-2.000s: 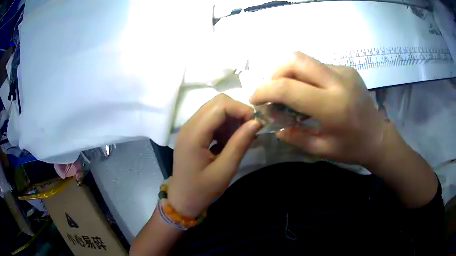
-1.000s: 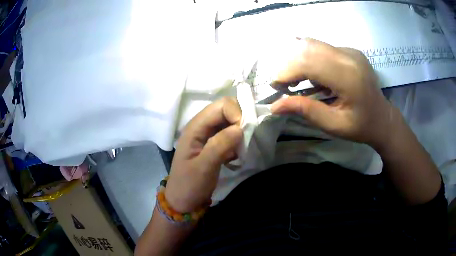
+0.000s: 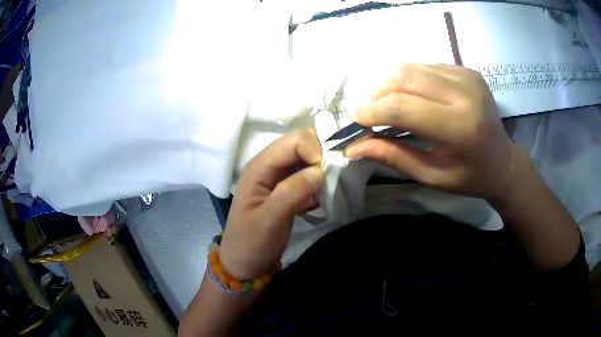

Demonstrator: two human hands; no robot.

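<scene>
My left hand (image 3: 273, 191) pinches a folded edge of white cloth (image 3: 343, 187) between thumb and fingers at the middle. My right hand (image 3: 438, 125) holds dark pointed thread snips (image 3: 349, 135), with the blades pointing left at the cloth just beside my left fingertips. The handle part is mostly hidden in the right palm. My right thumb touches the cloth below the blades. The pinched cloth hangs down toward my lap. A large white panel (image 3: 132, 118) covers the left of the table, overexposed in its middle.
The table's front edge carries a ruler scale (image 3: 540, 77) at right. A dark red strip (image 3: 452, 38) lies above it. A cardboard box (image 3: 109, 283) with Chinese lettering stands at lower left beside a pale grey surface (image 3: 171, 243). White cloth (image 3: 560, 151) hangs at the right.
The snips' blades have come out from between my right fingers and reach the cloth. White cloth has come up into my left fingers. The dark red strip has come into view beyond my right hand.
</scene>
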